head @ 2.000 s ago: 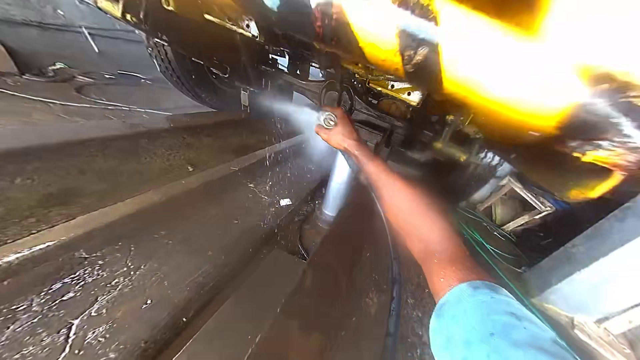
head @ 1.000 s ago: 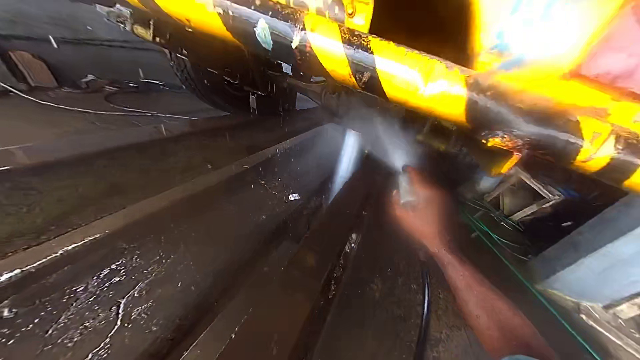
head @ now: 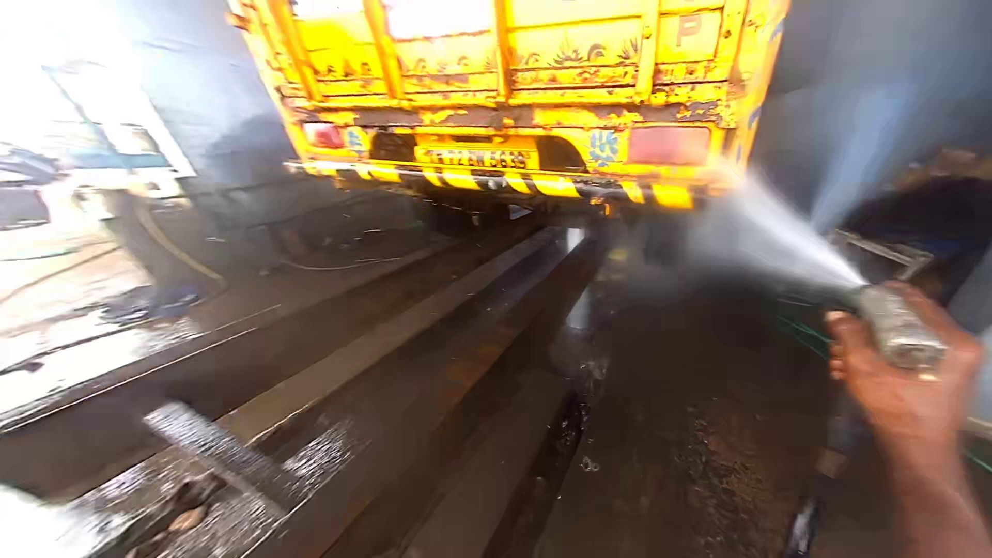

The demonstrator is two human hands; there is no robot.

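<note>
My right hand point(head: 907, 372), at the right edge, is closed around a metal spray nozzle point(head: 903, 329). A white fan of water point(head: 798, 232) leaves the nozzle toward the upper left and meets the lower right rear corner of a yellow truck point(head: 573, 77). Beneath the tail lights runs the truck's black-and-yellow striped rear bumper point(head: 542, 184). Part of a dark hose point(head: 806, 519) shows below the hand. My left hand is out of the picture.
Long raised concrete ledges point(head: 364, 349) and wet channels run toward the truck. A wet plank or slab point(head: 209, 446) lies at the lower left. At the right are a wooden frame point(head: 883, 252) and a green hose or cord point(head: 802, 333). A wall pillar stands behind at left.
The view has swung back and up, so the truck's whole rear shows. The spray, earlier under the truck, now strikes its right rear corner. My right hand still holds the nozzle.
</note>
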